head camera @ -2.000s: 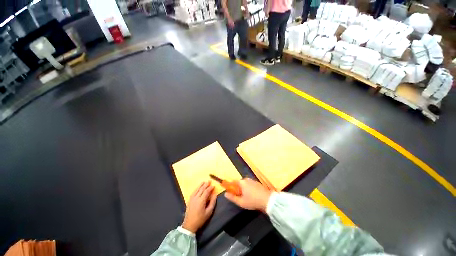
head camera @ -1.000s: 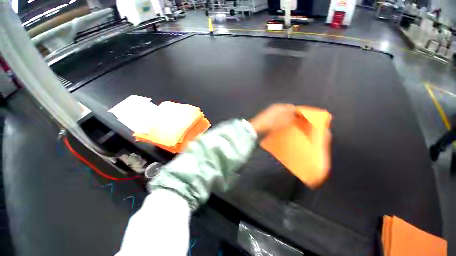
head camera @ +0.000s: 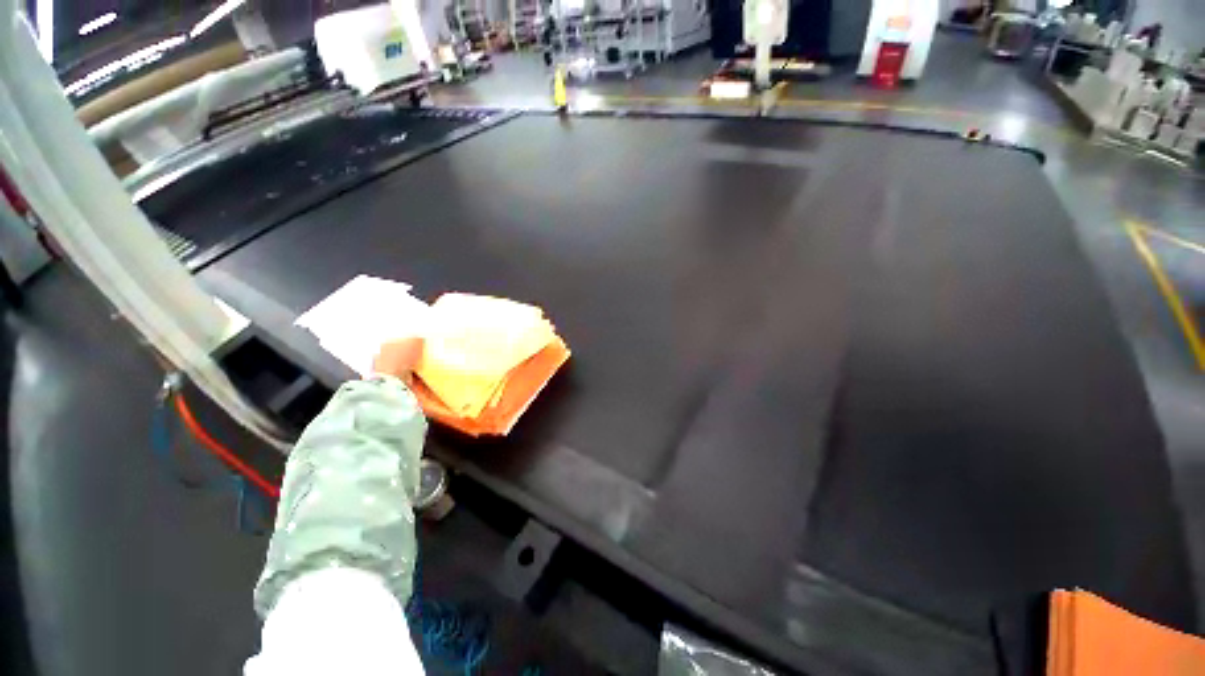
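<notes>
My left hand [head camera: 398, 357], bare at the end of a pale green sleeve, is at the near left edge of the left-hand stack of orange cut panels [head camera: 492, 346]. The stack has uneven layers, looks yellow on top under glare, and a layer bends up near the hand. My fingers blend with the orange, so their grip is unclear. White sheets [head camera: 364, 317] lie against the stack's left side. The right-hand stack of orange panels [head camera: 1123, 639] is cut off at the lower right edge. My right hand is out of the picture, and no scissors show.
The large black cutting table [head camera: 740, 317] extends ahead. A white machine beam [head camera: 119, 251] stands at the left. A red hose [head camera: 225, 449] and blue cord [head camera: 449, 634] hang below the near edge. Clear plastic film [head camera: 700, 655] lies at the bottom edge.
My left hand has moved left from above the table, where it held an orange panel, to the left-hand stack. Earlier, both hands and the scissors were at a panel beside the right-hand stack.
</notes>
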